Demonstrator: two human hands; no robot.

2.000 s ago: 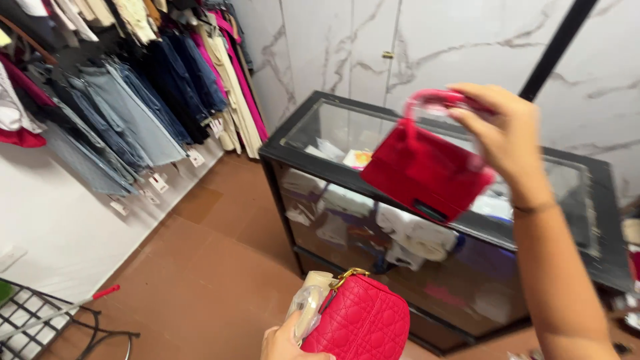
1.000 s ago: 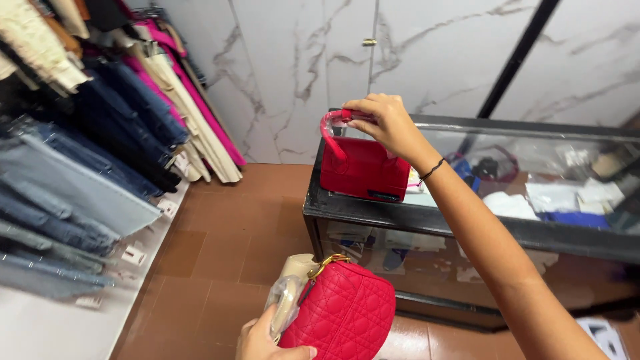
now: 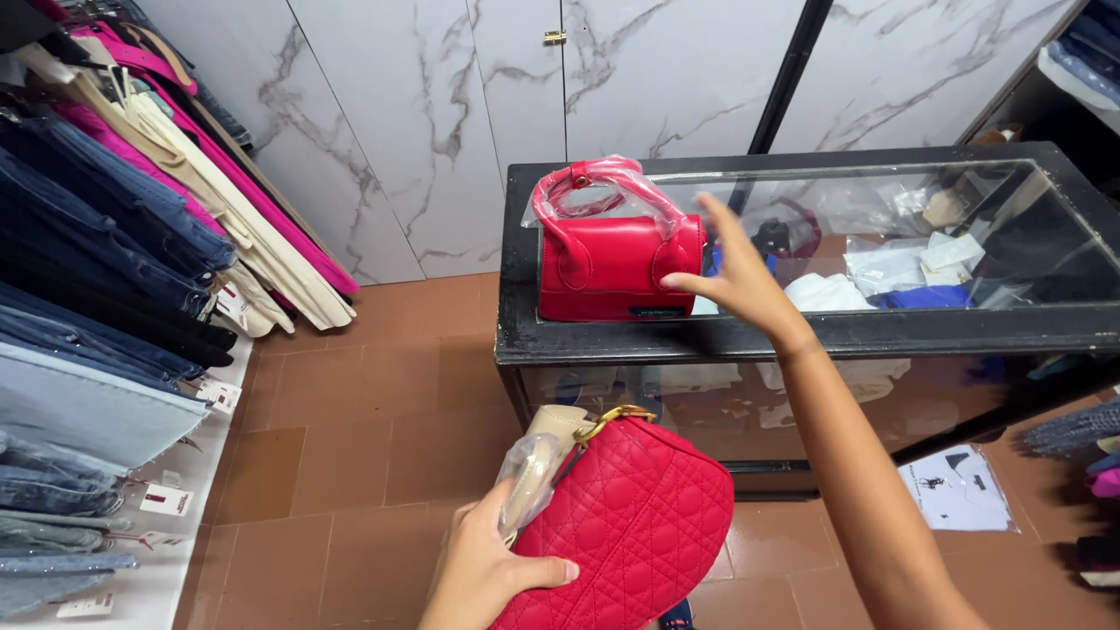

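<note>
A red top-handle handbag (image 3: 617,267) stands upright on the near left corner of a black-framed glass display case (image 3: 630,343), its handles wrapped in clear plastic. My right hand (image 3: 735,271) is at the bag's right side, thumb and fingers spread; whether the thumb touches the bag, I cannot tell. Lower down, my left hand (image 3: 499,560) grips a red quilted handbag (image 3: 630,516) with a gold-coloured clasp, its thumb on the quilted face. Against that bag, in the same hand, is a beige item (image 3: 534,472) partly in clear plastic, probably another bag.
Jeans (image 3: 96,201) and trousers with tags hang along the left. Marble-patterned panels (image 3: 437,114) rise behind the case. Plastic-wrapped garments (image 3: 910,262) show inside the case. A packaged white garment (image 3: 958,488) lies on the tiled floor at the right, near more clothes.
My right hand has let go of the red top-handle bag's handles and moved to its right side. Two seconds ago it held that bag raised over the case. My left hand still holds the quilted bag.
</note>
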